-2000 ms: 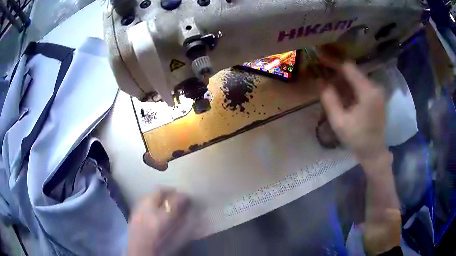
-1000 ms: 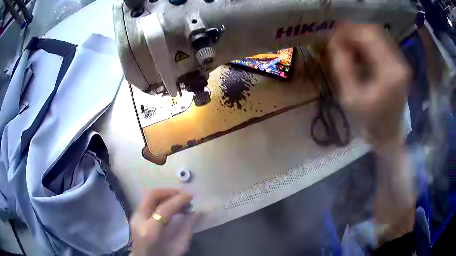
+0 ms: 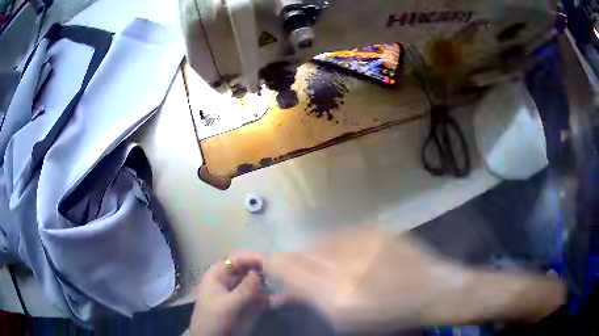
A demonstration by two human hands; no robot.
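Observation:
A small white disc with a dark centre, perhaps a bobbin (image 3: 253, 203), lies on the white table in front of the machine bed. My left hand (image 3: 230, 292), with a ring, is at the table's front edge, below the disc, fingers curled and pinched together. Something small and dark may be at its fingertips, too unclear to name. My right hand (image 3: 358, 275) is strongly blurred, stretched across the front edge with its fingers close to my left hand. Whether it holds anything cannot be seen. Neither hand touches the disc.
The pale blue-grey cloth (image 3: 108, 243) with dark edges lies bunched at left. The sewing machine head (image 3: 354, 23) hangs over the stained yellow-brown bed (image 3: 263, 144). A lit smartphone (image 3: 371, 62) lies behind the bed. Black-handled scissors (image 3: 446, 147) and a white rounded item (image 3: 512, 141) are at right.
My right hand has swept from beside the machine head, down and left, to my left hand. My left hand stays near the front edge. The view has shifted, so the machine sits higher and further right.

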